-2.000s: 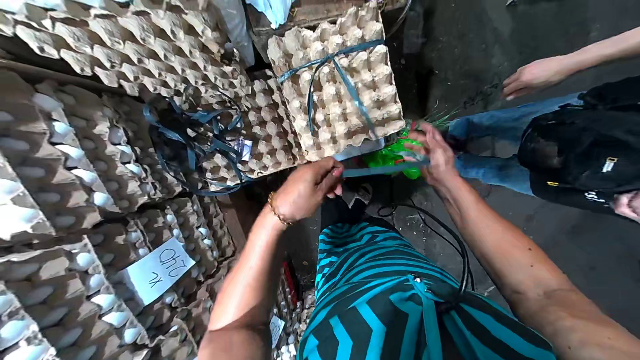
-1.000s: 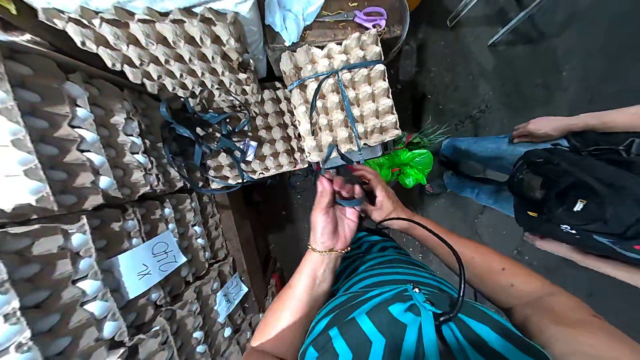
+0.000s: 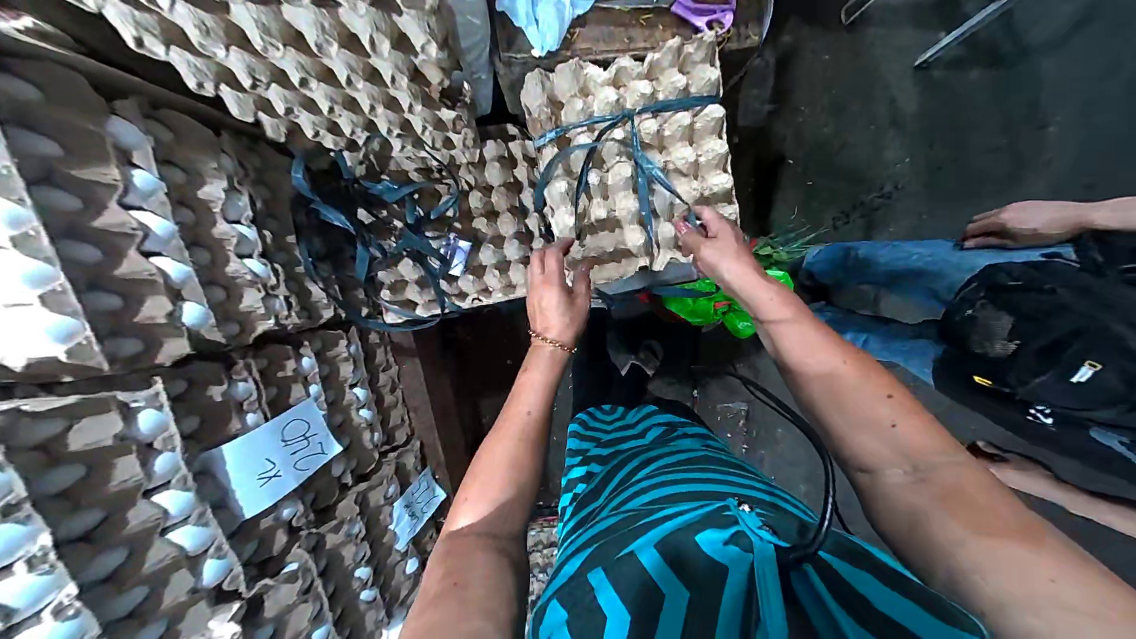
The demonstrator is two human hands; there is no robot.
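Note:
A cardboard egg tray (image 3: 612, 191) lies in front of me, with blue plastic strapping (image 3: 632, 115) crossed over it and knotted near its far edge. My left hand (image 3: 557, 288) is at the tray's near left corner, fingers bent near a loose strand; whether it grips the strand I cannot tell. At the near right, my right hand (image 3: 717, 244) pinches an end of the strapping between thumb and fingers. A tangle of the same strapping (image 3: 377, 231) rests on trays to the left.
Stacked trays of white eggs (image 3: 191, 315) with handwritten paper signs (image 3: 271, 457) fill the left. Purple-handled scissors (image 3: 706, 12) and a light blue plastic bag (image 3: 543, 18) lie at the back. Right are a green plastic bag (image 3: 710, 306) and a person in jeans (image 3: 887, 275) with a black backpack (image 3: 1038, 346).
My hands, close together in front of the tray one second ago, have moved apart and forward to its near corners. The right hand now holds a strap end at the tray.

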